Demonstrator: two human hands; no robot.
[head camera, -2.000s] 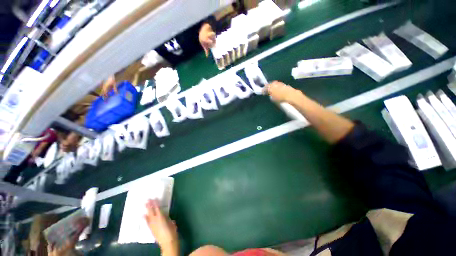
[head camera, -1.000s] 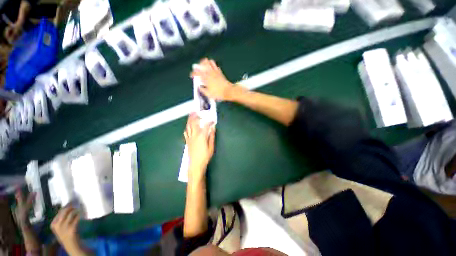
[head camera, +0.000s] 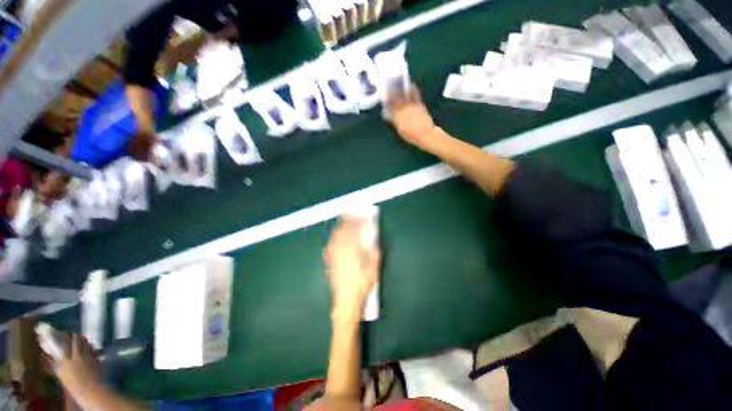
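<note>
My left hand (head camera: 351, 261) is closed around a long white retail box (head camera: 371, 301) on the near side of the green bench; the hand covers much of the box. My right hand (head camera: 408, 115) is stretched out to the far row, its fingers on the lower end of the rightmost bagged device (head camera: 393, 66). The fingers are blurred. More bagged devices (head camera: 309, 103) lie in an uneven row to the left, hazy wraps with dark ovals.
White boxes lie fanned at the far right (head camera: 514, 83), at the near right (head camera: 654, 189) and at the near left (head camera: 183, 313). A white strip (head camera: 409, 183) divides the bench. Another person's hand (head camera: 143, 132) is by a blue bin (head camera: 104, 124); another hand (head camera: 76, 365) is lower left.
A second ago both my hands were together on a narrow white item with a dark oval. My right hand has moved away to the bagged row. The camera view has shifted. The lower-left person's hand has moved left.
</note>
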